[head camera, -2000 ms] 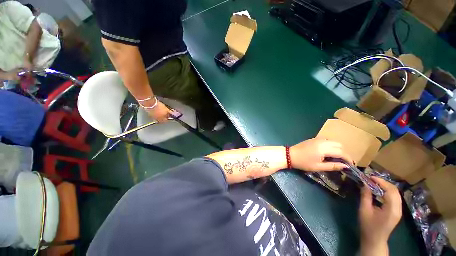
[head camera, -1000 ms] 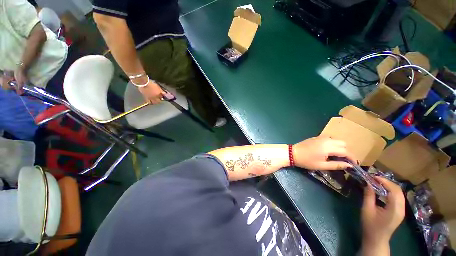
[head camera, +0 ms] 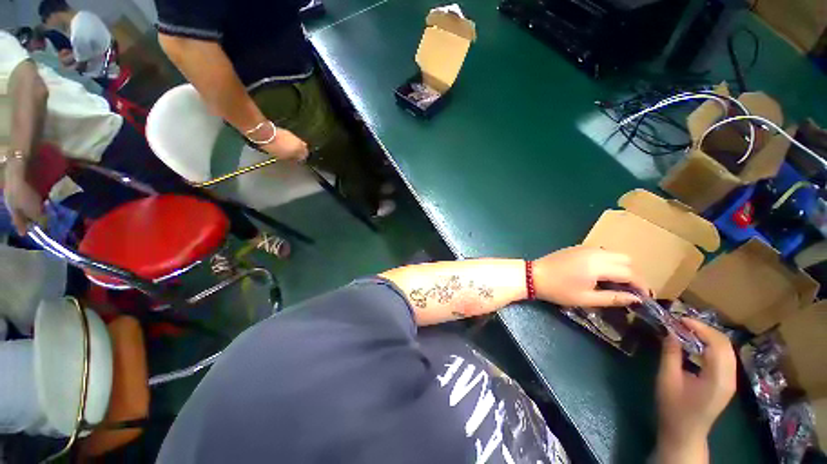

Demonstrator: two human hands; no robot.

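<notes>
My left hand (head camera: 585, 279) reaches in from the left and pinches one end of a shiny clear bag (head camera: 673, 328) with dark contents. My right hand (head camera: 696, 385), at the lower right, grips the other end. The bag is held tilted above the bench, beside an open tuck-top carton (head camera: 644, 249) whose brown lid stands up. My left hand and the bag partly hide the carton's inside. More shiny poly bags (head camera: 780, 399) fill open cartons at the right edge.
A small open carton (head camera: 423, 94) with bagged parts stands farther along the green bench (head camera: 490, 181). Black equipment (head camera: 589, 32), loose cables (head camera: 648, 122), an open brown box (head camera: 725, 145) and a blue bin (head camera: 771, 213) lie beyond. People and chairs are at left.
My hands and the bag have hardly moved. At left, people and chairs have shifted, and a red round seat now shows.
</notes>
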